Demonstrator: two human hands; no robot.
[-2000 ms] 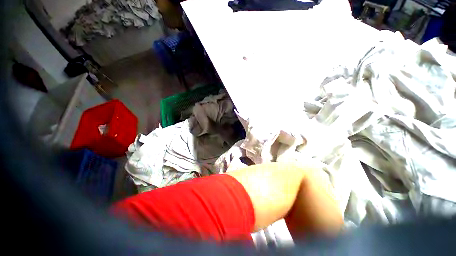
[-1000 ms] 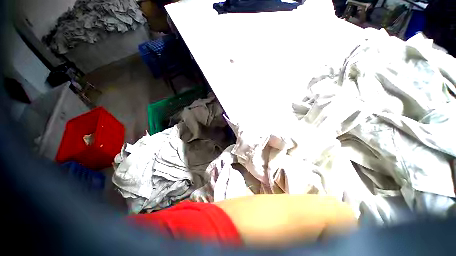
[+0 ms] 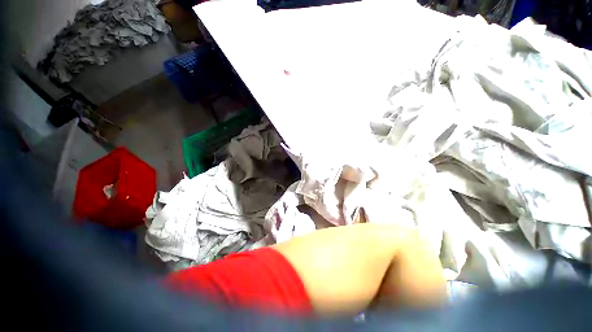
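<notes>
Pale garment cloth (image 3: 337,188) lies crumpled at the near edge of the white table, just beyond my bent left arm. The arm, bare below a red sleeve, crosses the bottom middle of the view. My left hand is hidden past the bottom edge, so its hold cannot be seen. My right hand is not in view. A large pale garment heap (image 3: 500,123) covers the right side of the table and hangs over its near side. No tool shows.
The white table (image 3: 311,45) carries a tiny reddish item. Left of it, low, are pale and grey-brown pieces (image 3: 201,211), a green crate (image 3: 198,149), a blue crate (image 3: 188,70) and a red crate (image 3: 130,188). More grey cloth (image 3: 107,32) is piled far left.
The view has shifted, so the table and crates sit further left. My left arm dropped lower in the picture a second ago and now shows higher again, bent at the elbow.
</notes>
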